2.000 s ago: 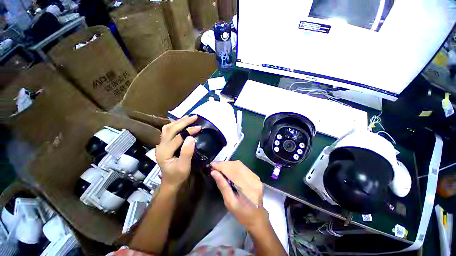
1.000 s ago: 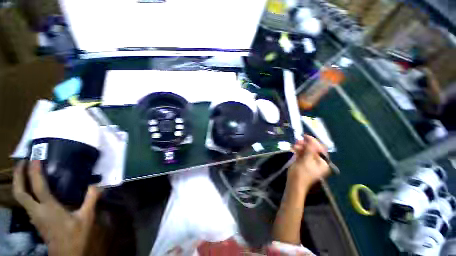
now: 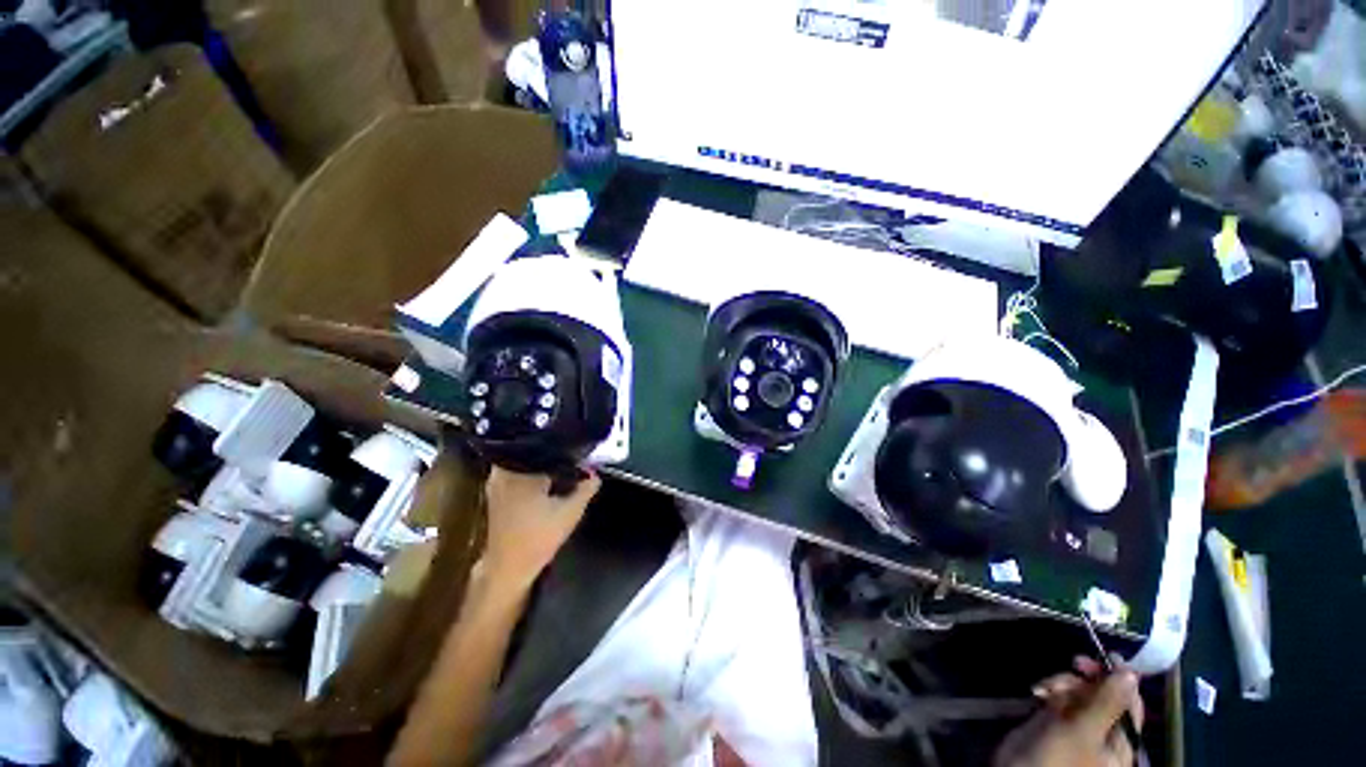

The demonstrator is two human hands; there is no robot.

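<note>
Three white dome cameras stand in a row on the green bench. The left camera (image 3: 517, 393) and the middle camera (image 3: 772, 375) show lens faces with pale dots. The right camera (image 3: 974, 457) shows a plain glossy black ball. My left hand (image 3: 532, 525) holds the left camera from below, with its fingertips partly hidden under the ball. My right hand (image 3: 1091, 716) is low at the right, partly cut off by the bottom edge, and holds a thin dark stick (image 3: 1104, 647). The stick's tip is at a small white label (image 3: 1106, 605) on the bench's front edge.
An open carton (image 3: 90, 450) holding several cameras is at the left. A bright monitor (image 3: 929, 113) stands behind a long white strip (image 3: 809, 277). A white mouse (image 3: 1098, 462) is beside the right camera. A clear bottle (image 3: 581, 105) and a black bag (image 3: 1198, 292) flank the monitor.
The left camera now shows its lens face instead of a black ball. My right hand has moved from that camera to the bench's front right. The view swung right and back.
</note>
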